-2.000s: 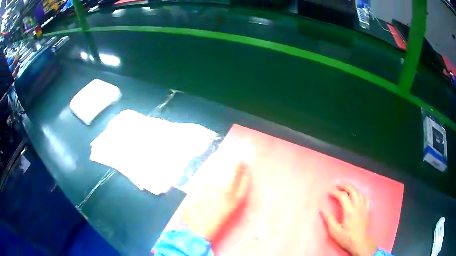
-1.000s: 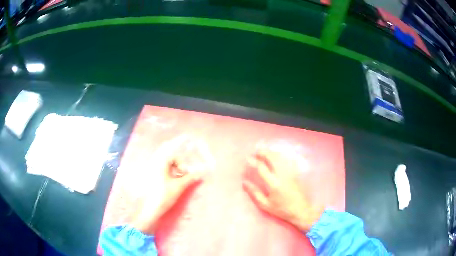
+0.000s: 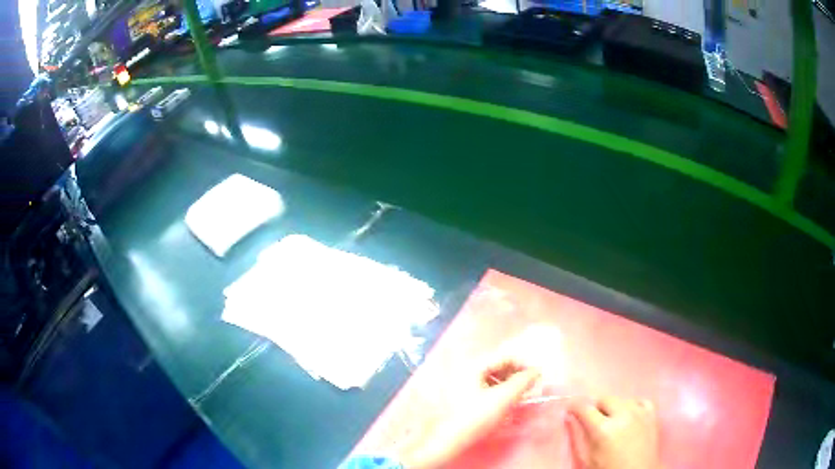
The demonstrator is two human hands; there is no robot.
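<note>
My left hand (image 3: 485, 408) is over the pink-red mat (image 3: 723, 380), its thumb and fingertips pinched on what looks like a clear plastic bag (image 3: 547, 399). Only a thin pale edge of the bag shows between my hands. My right hand (image 3: 618, 435) is close beside it, fingers curled, at the other end of that edge. Glare on the mat hides the rest of the film. The stack of poly bags (image 3: 325, 307) lies left of the mat, overexposed and uneven-edged.
A smaller white stack (image 3: 235, 212) lies farther left on the dark green bench. A pale strip (image 3: 224, 374) shows below the bag stack. Beyond are the conveyor belt (image 3: 439, 165), its green rail (image 3: 513, 112), an upright (image 3: 798, 110) and black crates (image 3: 652, 48).
The view has swung left since one second ago, and the bagged box on the belt has left the picture. My hands have come closer together, with a pale film edge now visible between them.
</note>
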